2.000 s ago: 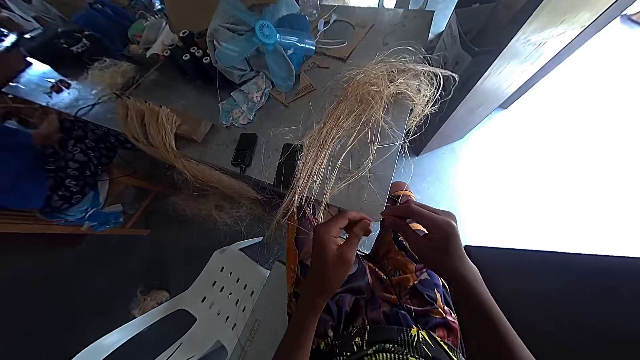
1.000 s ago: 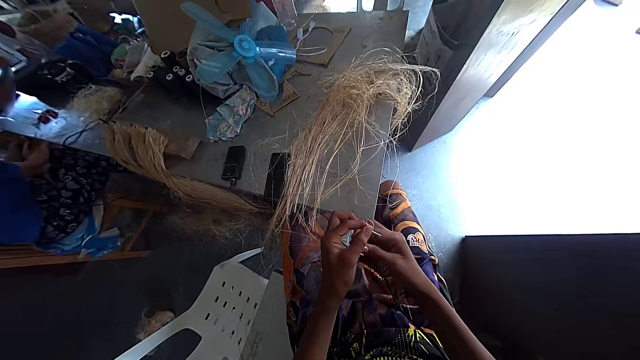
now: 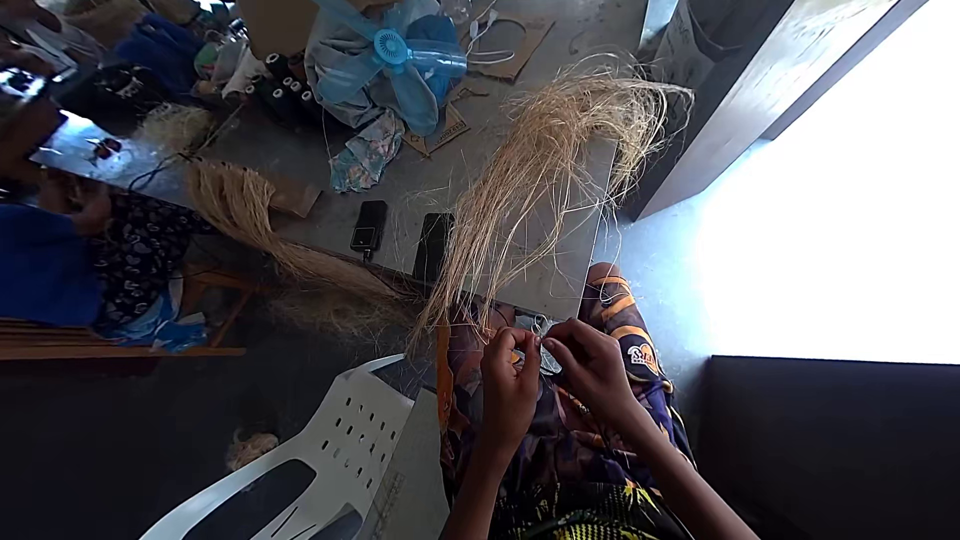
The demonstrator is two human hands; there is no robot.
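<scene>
My left hand (image 3: pixel 512 367) and my right hand (image 3: pixel 589 360) meet above my lap, just off the table's front edge, fingertips pinched close together. Something very thin, apparently a fibre strand, is between them; it is too fine to make out fully. A small pale tangle of fibre (image 3: pixel 550 361) shows between and behind the hands. Just beyond them a loose bundle of straw-coloured plant fibres (image 3: pixel 517 172) lies across the grey table (image 3: pixel 559 281), its thin ends hanging over the front edge near my left hand.
Left of the bundle lie a dark phone (image 3: pixel 433 247) and a black device with a cable (image 3: pixel 369 225). Farther back are a blue fan (image 3: pixel 391 49), thread spools (image 3: pixel 281 90) and cut cardboard (image 3: pixel 517 45). More fibre (image 3: pixel 232 199) hangs at left beside a seated person (image 3: pixel 52 262). A white plastic chair (image 3: pixel 337 427) stands lower left.
Two seconds ago my hands were slightly apart; now their fingertips are together. The fibre bundle stays on the table.
</scene>
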